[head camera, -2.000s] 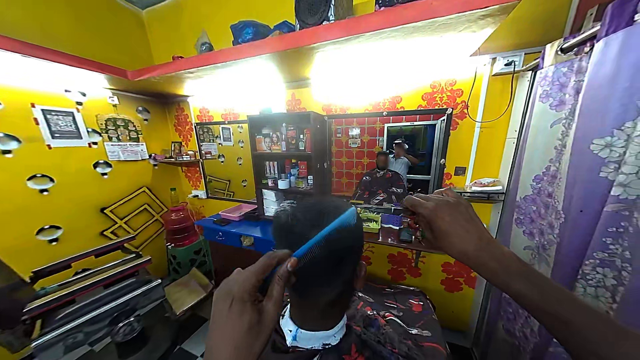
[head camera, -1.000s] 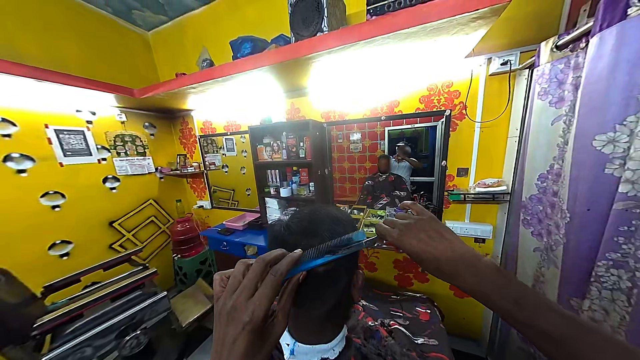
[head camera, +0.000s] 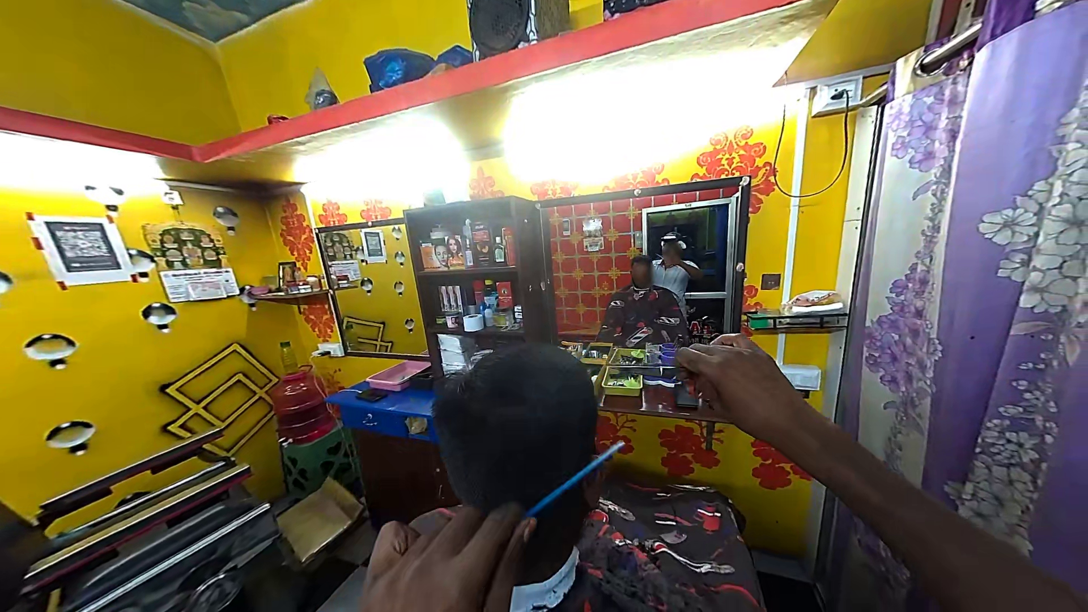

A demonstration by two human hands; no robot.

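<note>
A seated person with short dark hair (head camera: 518,416) has their back to me and wears a dark patterned cape (head camera: 671,544) with a white strip (head camera: 548,586) at the neck. My left hand (head camera: 450,557) holds a blue comb (head camera: 576,481), seen nearly edge-on, slanting up across the lower back of the head toward the right ear. Raised to the right of the head, my right hand (head camera: 735,382) is closed around what look like scissors (head camera: 646,365); their thin blades point left, and the finger rings are mostly hidden.
Ahead is a wall mirror (head camera: 595,255) above a counter with small trays (head camera: 622,382). A dark shelf unit (head camera: 476,340) holds bottles and boxes. A blue table (head camera: 382,412) stands left of it. Black chair parts (head camera: 170,544) lie lower left; a floral curtain (head camera: 926,297) hangs right.
The comb has come down from the upper back of the head to its lower right side, with my left hand lower. My right hand has moved away from the comb, out to the right.
</note>
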